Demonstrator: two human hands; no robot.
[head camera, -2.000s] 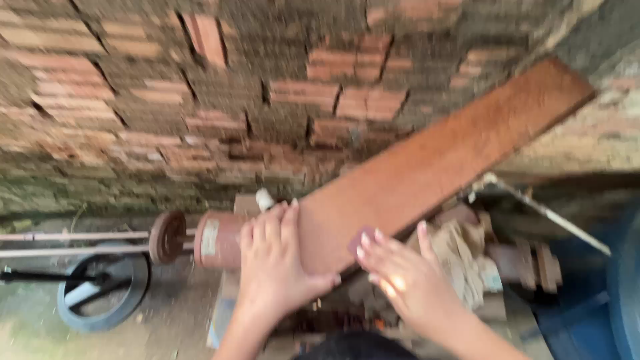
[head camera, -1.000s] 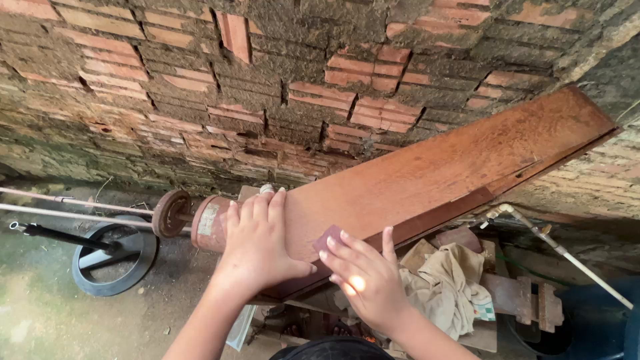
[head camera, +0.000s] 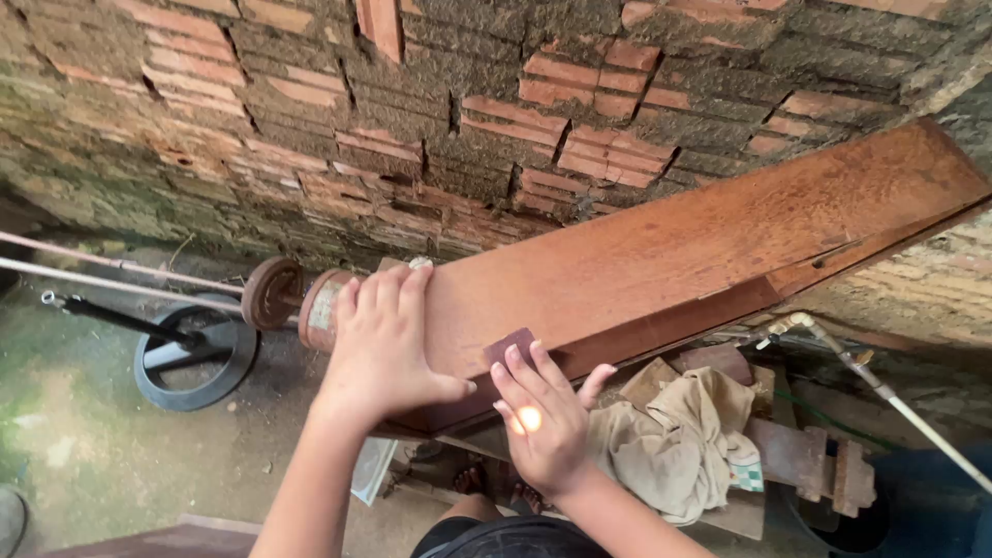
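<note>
A long reddish-brown wooden board piece (head camera: 659, 240), box-like with a side edge, slants from the centre up to the right beside the brick wall. My left hand (head camera: 395, 345) lies spread on its near left end, thumb over the edge. The fingertips of my right hand (head camera: 546, 422) press a small dark red piece of sandpaper (head camera: 509, 347) flat against the board's face near the lower edge; the thumb sticks out. A separate strip with a split runs along the board's lower side. A bright spot of light falls on my right hand.
A rough brick wall (head camera: 480, 139) stands behind. Left are a rusty round metal part (head camera: 271, 293), pipes (head camera: 124, 285) and a black ring-shaped base (head camera: 196, 387) on the floor. Right are a beige cloth (head camera: 674, 442), a rusty metal piece (head camera: 806, 465) and a pipe with a tap (head camera: 891, 395).
Both hands remain on the board, the left spread at its end and the right on the sandpaper. The view has shifted, showing more of the board's lower side than two seconds ago.
</note>
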